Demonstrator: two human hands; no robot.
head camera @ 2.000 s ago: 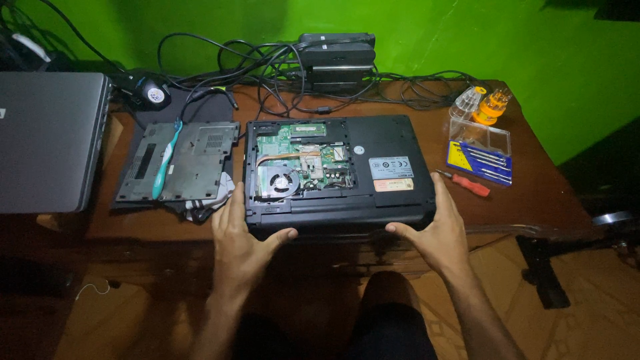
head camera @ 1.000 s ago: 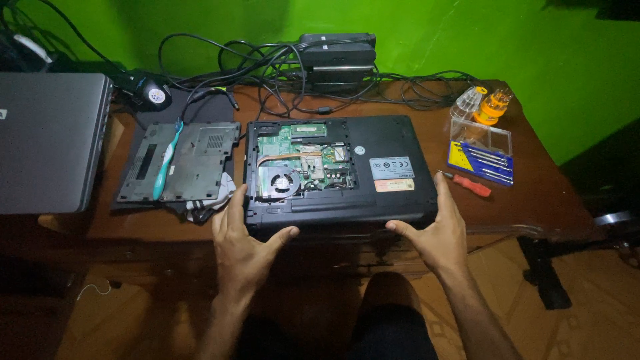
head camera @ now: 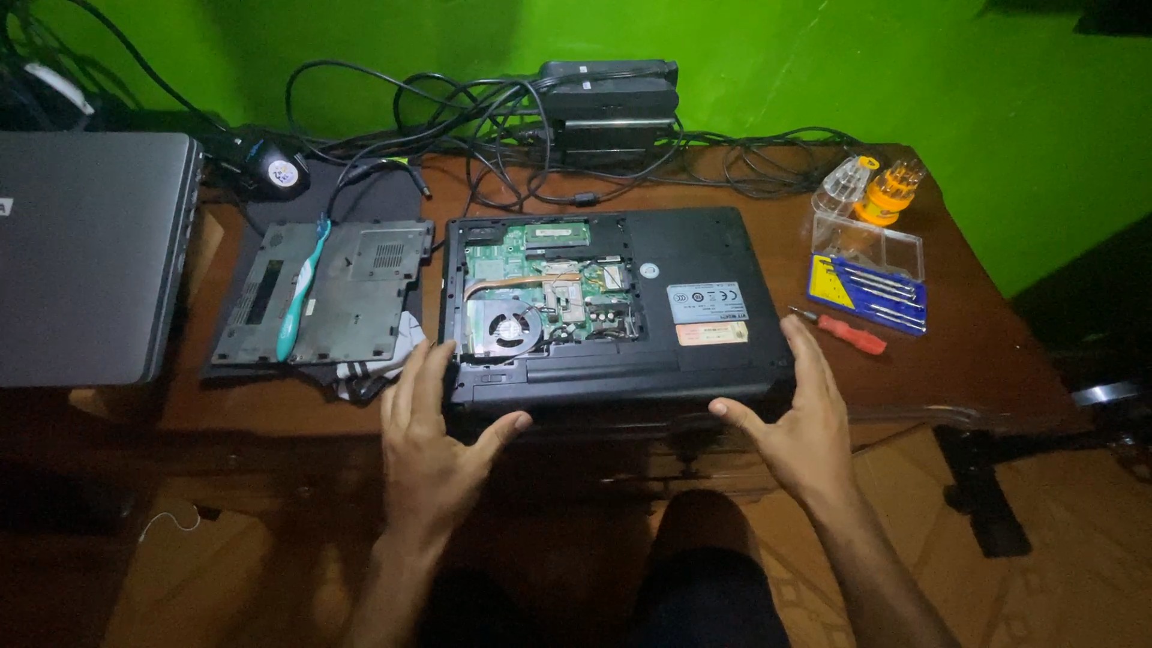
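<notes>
A black laptop (head camera: pixel 585 360) lies upside down at the desk's front edge, its underside uncovered. A cooling fan (head camera: pixel 511 331), a copper heat pipe (head camera: pixel 522 283), a memory module (head camera: pixel 558 235) and green circuit board show in the opening. My left hand (head camera: pixel 432 432) is at its front left corner, fingers apart. At the front right corner is my right hand (head camera: pixel 801 418), thumb spread from the fingers. Neither hand is closed around anything; whether the fingertips touch the case I cannot tell. The removed bottom cover (head camera: pixel 360 306) lies to the left, with a teal and white toothbrush (head camera: pixel 295 310) on it.
A red-handled screwdriver (head camera: pixel 850 336) lies right of the laptop, below a blue and yellow precision screwdriver set (head camera: pixel 868 292). Behind stands an orange bit holder (head camera: pixel 886 198). Cables and a black device (head camera: pixel 612 90) line the wall. A closed grey laptop (head camera: pixel 85 261) is far left.
Both hands have shifted slightly outward or off the laptop's front edge, with more of its front corners showing. The laptop and tools have stayed in place.
</notes>
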